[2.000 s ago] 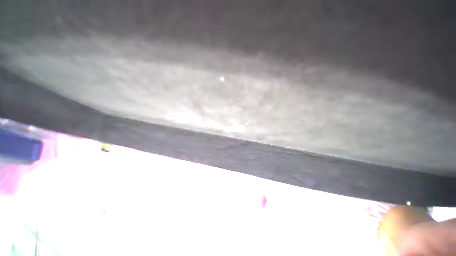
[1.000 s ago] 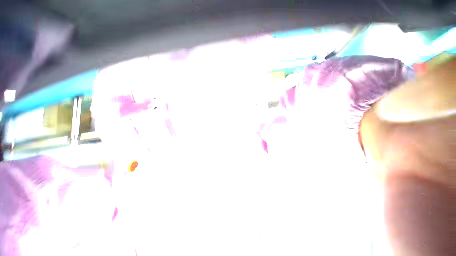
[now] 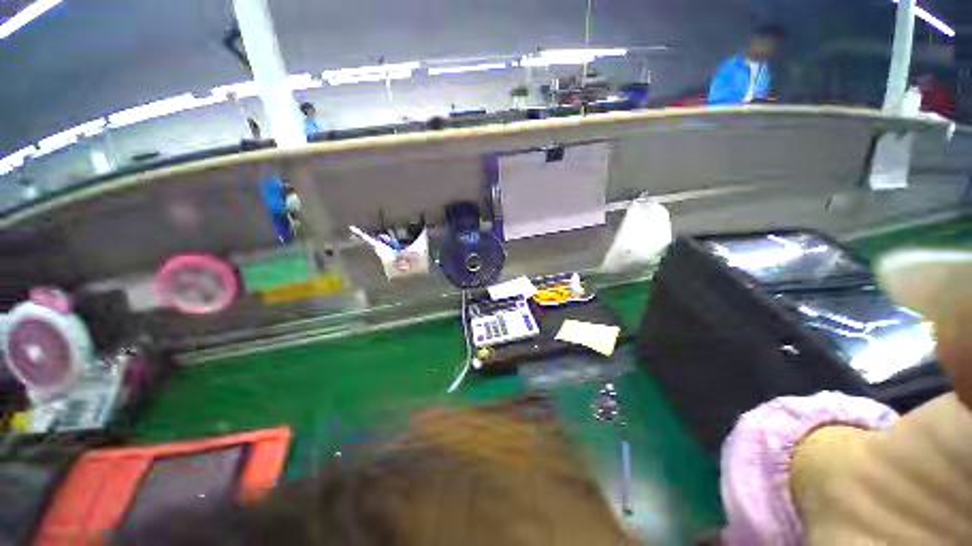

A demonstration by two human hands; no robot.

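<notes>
My right hand is large, close to the camera and cut off by the right edge, with a pink cuff at the wrist. Its fingers are not clear enough to show a hold. My left hand cannot be made out; a brown blurred shape covers the bottom middle, and I cannot tell what it is. A stack of black trays stands at the right, with glossy displays in the top one. An orange tray with a dark display lies at the lower left.
A supply tray holds a calculator and yellow slip. A slim pen-like item and small dark cluster lie on the green bench. Behind are a blue fan, clipboard and white bag.
The view has swung from a dark surface and overexposed pink-white areas to the bench. My right hand stays at the right edge; its pink cuff now shows below it.
</notes>
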